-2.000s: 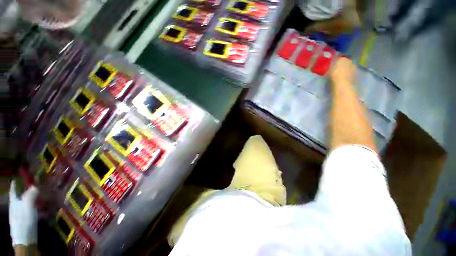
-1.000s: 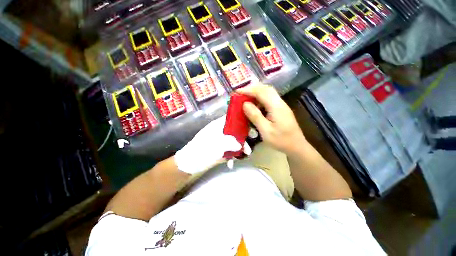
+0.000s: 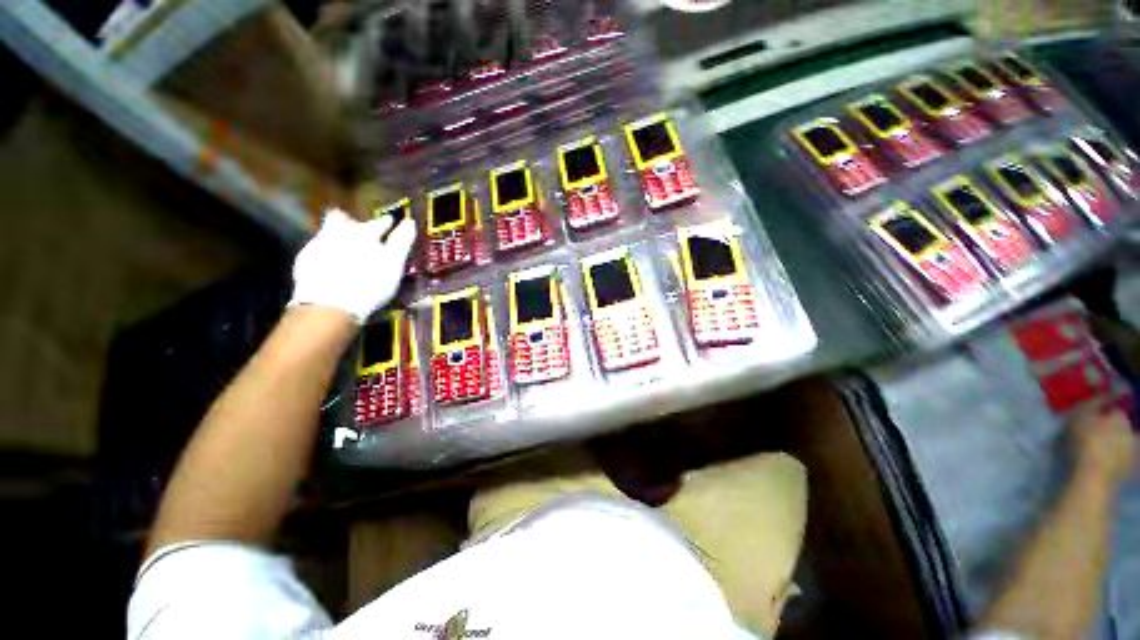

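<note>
A clear plastic tray (image 3: 765, 388) holds two rows of keypad phones with yellow frames and red keypads. My left hand (image 3: 354, 265), in a white glove, has its fingers around a keypad phone (image 3: 398, 228) at the tray's upper left corner; the fingers partly hide it. My bare right hand (image 3: 1103, 440) is at the far right, blurred, at the red back covers (image 3: 1056, 356) on a grey sheet (image 3: 950, 425). Whether its fingers grip a cover cannot be told.
A second clear tray of phones (image 3: 956, 328) lies on the green bench at the upper right. More stacked phone trays (image 3: 500, 94) stand behind the near tray. A grey metal frame (image 3: 138, 119) is at the upper left. My knees are below the bench edge.
A second ago both hands held a red piece together in front of me. Now they are apart, left at the tray's upper left, right at the covers. The view has shifted.
</note>
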